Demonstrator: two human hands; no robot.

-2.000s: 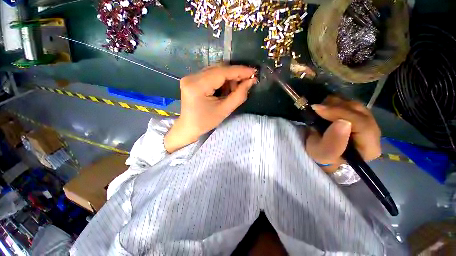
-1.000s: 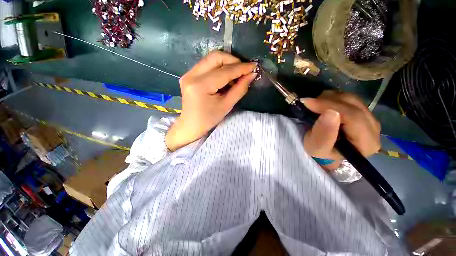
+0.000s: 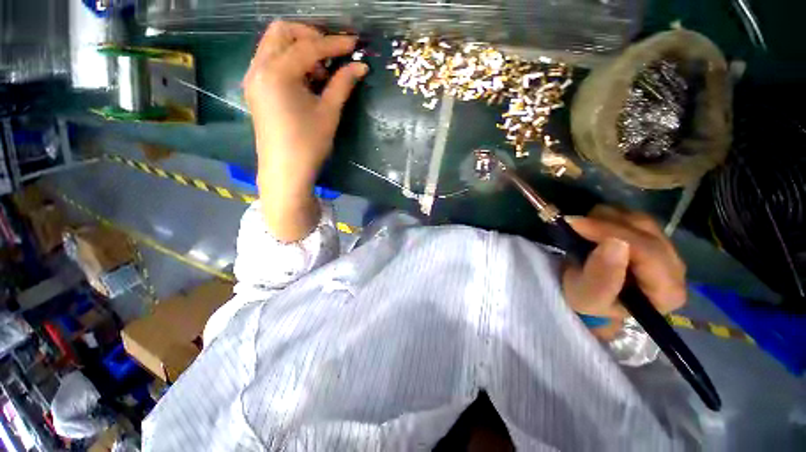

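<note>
My left hand (image 3: 296,97) is raised at the left of the gold pile, thumb and forefinger close around a tiny dark-red and white part (image 3: 358,56). The hand hides most of what lies behind it. My right hand (image 3: 629,265) holds the black soldering iron (image 3: 667,340) like a pen. The iron's tip is at a small shiny round spot (image 3: 484,166) on the green mat. Solder wire (image 3: 212,96) runs from the spool (image 3: 130,83) behind my left wrist, and a thin length shows beyond it. Gold-and-white cylindrical parts (image 3: 464,71) lie in a loose pile.
A clear plastic tray (image 3: 521,25) lies behind the piles. A tan tub (image 3: 601,150) with metal shavings stands right of the gold pile, with a black spiral grille (image 3: 760,194) beyond. A slim metal tool (image 3: 749,19) lies at the top right. Boxes (image 3: 168,331) stand on the floor.
My left hand has moved left and away from me, from beside the iron tip to the dark-red pile's place. The iron's tip is now at the shiny spot. The view has shifted.
</note>
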